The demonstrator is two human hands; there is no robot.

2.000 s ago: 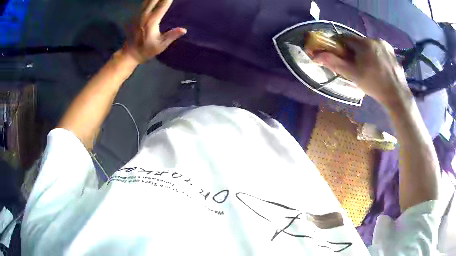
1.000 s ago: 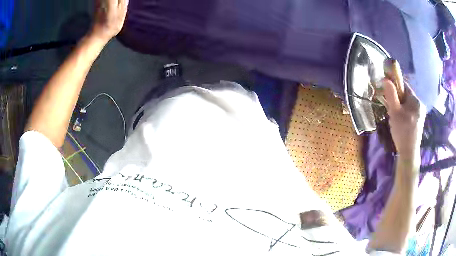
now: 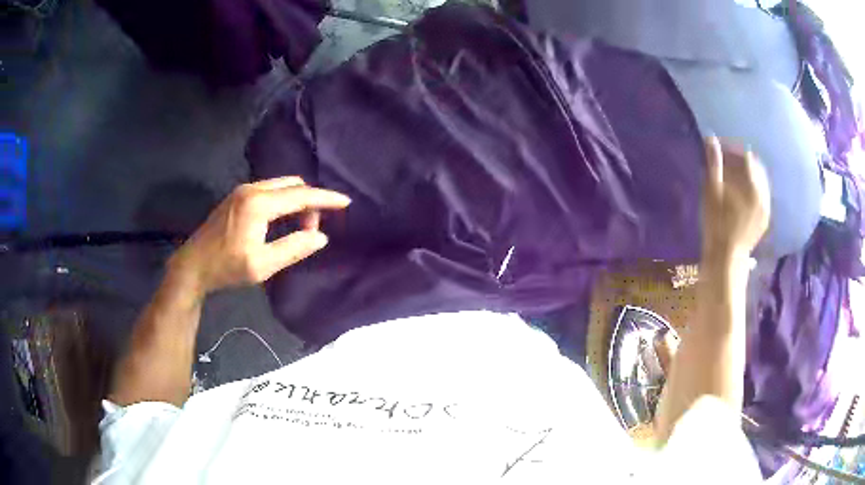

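Note:
The dark purple garment (image 3: 446, 180) lies wrinkled across the board, with a small white label near its lower middle. My left hand (image 3: 256, 232) is at the garment's left edge, thumb and fingers apart, with no cloth seen between them. My right hand (image 3: 735, 199) is over the board at the garment's right edge; whether its fingers pinch the cloth is unclear. The steam iron (image 3: 637, 365) stands on the perforated tan rest (image 3: 607, 303), partly hidden by my right forearm.
The grey-blue padded board (image 3: 773, 123) shows at upper right. Crumpled brighter purple cloth (image 3: 792, 332) hangs at far right. Another dark purple garment (image 3: 228, 33) is at upper left. A thin white cable (image 3: 242, 332) lies on the floor, and a blue object (image 3: 11, 180) is at far left.
The iron has gone from my right hand onto the rest. My right hand is now at the garment's right edge. The garment has changed from flat to wrinkled and spread wider.

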